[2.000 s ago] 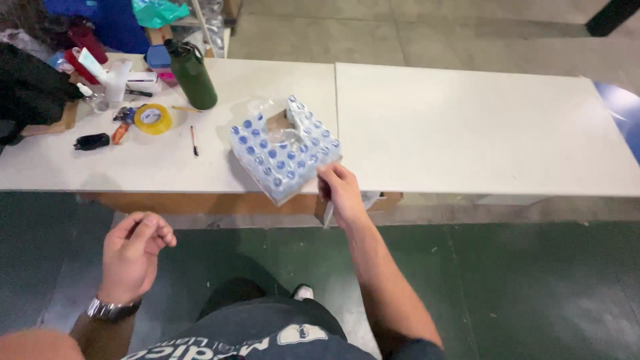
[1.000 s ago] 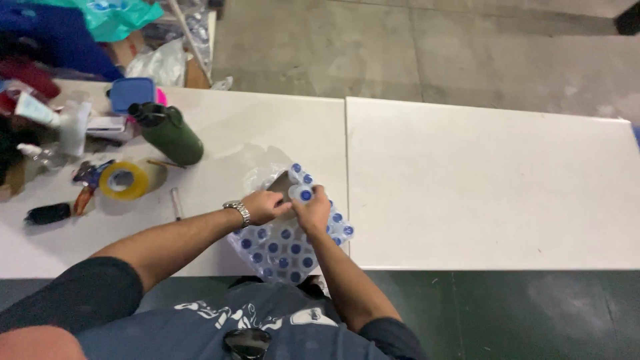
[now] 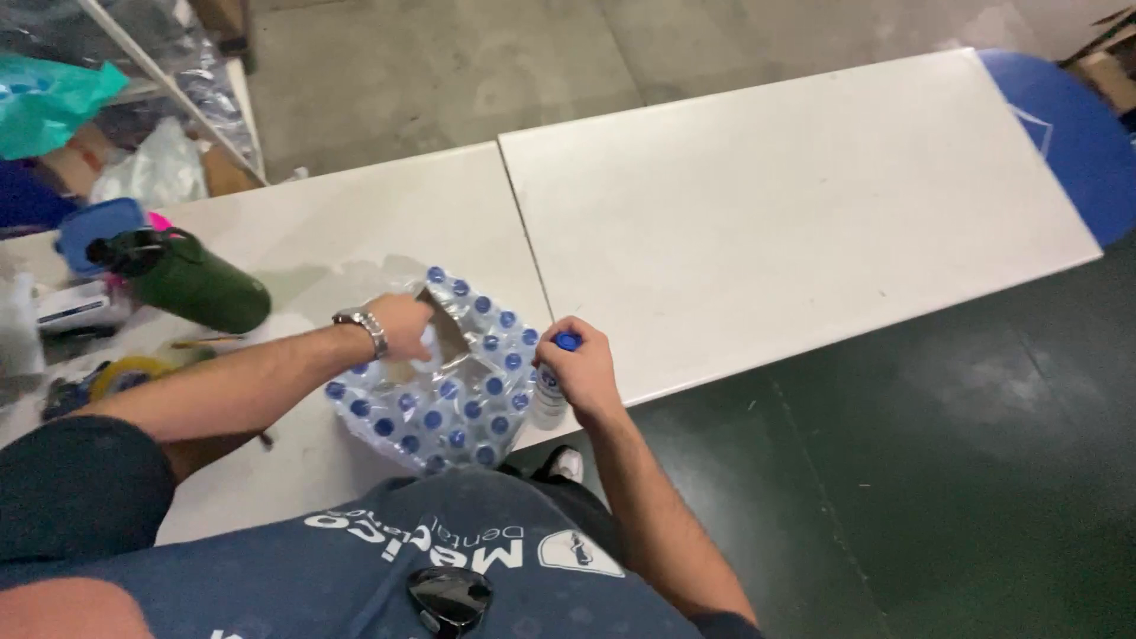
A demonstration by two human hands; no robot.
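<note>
A shrink-wrapped pack of small water bottles with blue caps (image 3: 432, 419) sits on the white table at its near edge. Its plastic film is torn at the top, baring a brown cardboard base. Over this opening is my left hand (image 3: 401, 327), a watch on its wrist; its fingers are at a clear bottle or film inside, and whether they grip it is unclear. Just right of the pack, my right hand (image 3: 579, 362) is closed around the neck of one clear plastic water bottle (image 3: 548, 404), upright, its blue cap showing above the fingers.
A dark green flask (image 3: 200, 282) stands to the left, near a blue container (image 3: 102, 232) and a yellow tape roll (image 3: 133, 374), partly behind my left arm. A seam divides the white tabletop (image 3: 763, 240). Shelving with plastic bags is at upper left.
A second ago both hands were together over the pack's opening at a bottle. My right hand has since moved to the pack's right side with a bottle in it. The view has turned.
</note>
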